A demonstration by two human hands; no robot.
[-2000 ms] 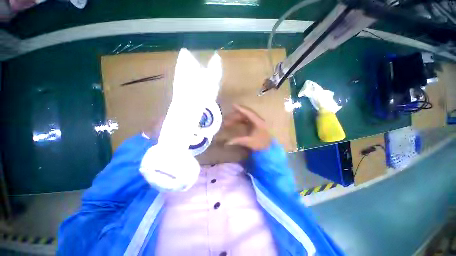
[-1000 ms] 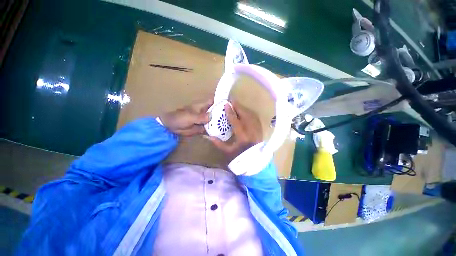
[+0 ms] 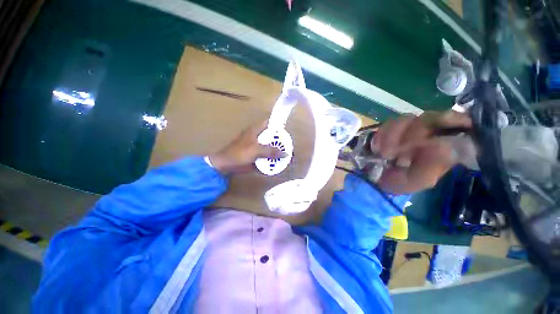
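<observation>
White cat-ear headphones (image 3: 318,132) are held above the cardboard mat (image 3: 202,116), with the slotted round cover (image 3: 276,153) of one ear cup facing up. My left hand (image 3: 242,150) grips this cup, thumb or finger across the cover. The other cup (image 3: 291,196) hangs free near my shirt. My right hand (image 3: 417,150), large and blurred, is closed around the front of the screwdriver (image 3: 367,160). Its metal jaws point left towards the headphones, apart from the held cup. The tip is partly hidden by the fingers and a cable.
A thin dark strip (image 3: 222,93) lies on the cardboard. The yellow bottle (image 3: 399,227) is mostly hidden by my right sleeve. Dark cables (image 3: 488,116) hang close at right. More white headphones (image 3: 452,80) stand beyond the pale rail (image 3: 258,43). A black box (image 3: 476,199) sits at right.
The headphones first turned until the slotted cover faced up between both hands. Since then my right hand has left the cup, moved right and taken hold of the screwdriver.
</observation>
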